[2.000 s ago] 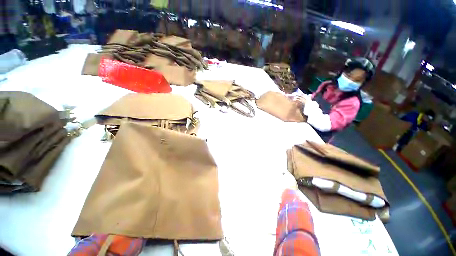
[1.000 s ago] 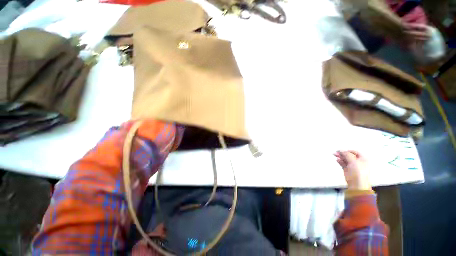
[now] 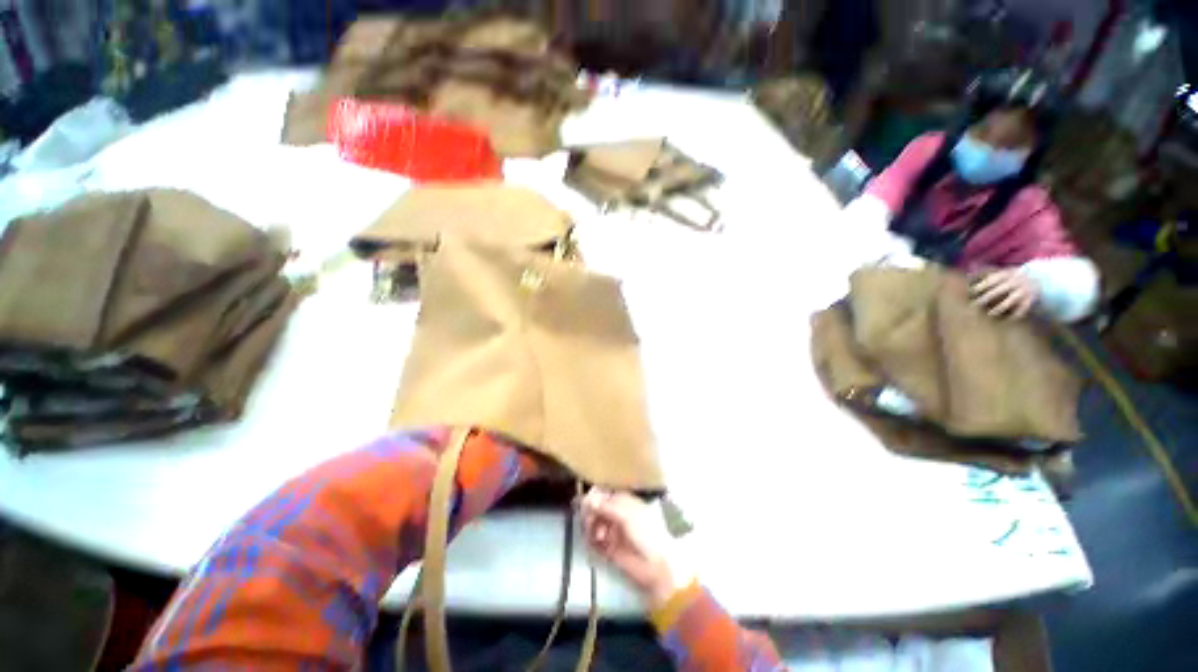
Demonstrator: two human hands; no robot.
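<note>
A tan-brown handbag (image 3: pixel 532 355) lies on the white table in front of me, its opening toward me. Its long thin strap (image 3: pixel 440 565) hangs over the table's near edge. My left forearm, in an orange plaid sleeve, reaches into the opening; my left hand is hidden inside the bag. My right hand (image 3: pixel 615 528) is at the right part of the bag's opening, fingers closed on its edge or a strap; which one is unclear.
A bag stack (image 3: pixel 145 302) lies left, another (image 3: pixel 959 361) right, with a masked person's hand on it. Behind my bag lie a folded bag (image 3: pixel 473 219), a red packet (image 3: pixel 414 139), a small bag group (image 3: pixel 637 171) and a large pile (image 3: pixel 460 66). A carton of white packets (image 3: pixel 907 654) is below.
My right hand has moved left from the bare table to the bag's opening. My left arm stays inside the bag. Another bag now lies on the right stack, under the other person's hand.
</note>
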